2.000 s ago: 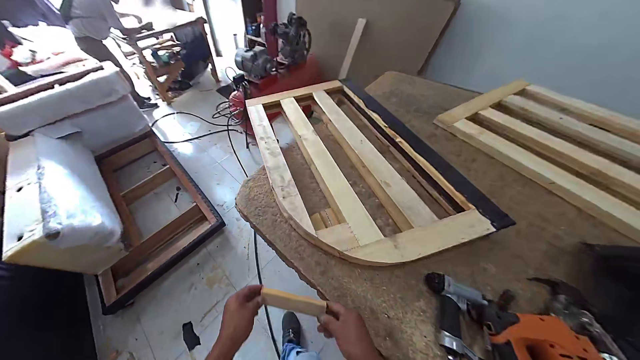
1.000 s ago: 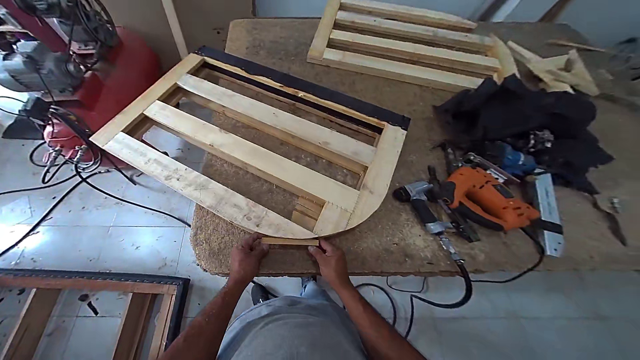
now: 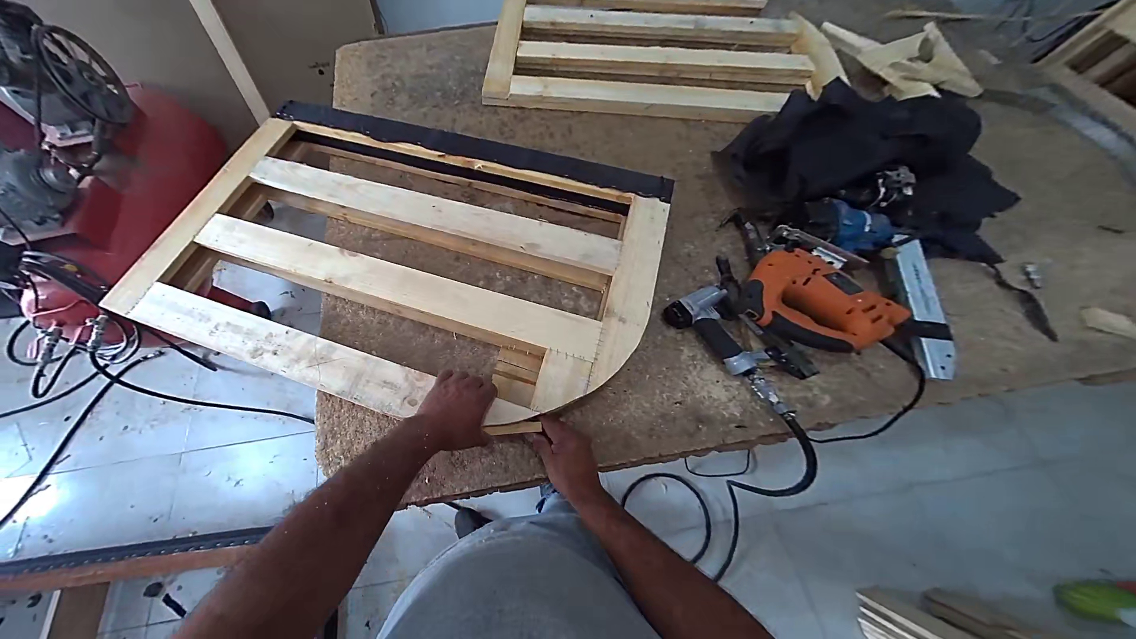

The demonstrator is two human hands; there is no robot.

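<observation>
A slatted wooden frame (image 3: 399,275) with a rounded near right corner and black fabric along its far edge lies on the particle-board worktop (image 3: 710,399). My left hand (image 3: 457,408) grips the frame's near slat beside the curve. Just right of it, my right hand (image 3: 566,457) pinches the end of a small wooden strip (image 3: 515,428), which sits at the underside of the curved edge, mostly hidden by the frame and my hands. The fingertips of my right hand are partly out of sight under the frame.
Right of the frame lie a pneumatic nailer (image 3: 719,333) with a black hose, an orange jigsaw (image 3: 821,302), a metal level (image 3: 925,311) and black fabric (image 3: 870,160). A second slatted frame (image 3: 657,93) lies at the back. A red compressor (image 3: 151,177) stands left, with hoses on the floor.
The small wooden strip, held in both hands before, is now at the frame's curved edge. My left hand has let go of it and taken hold of the frame. The view has swung right.
</observation>
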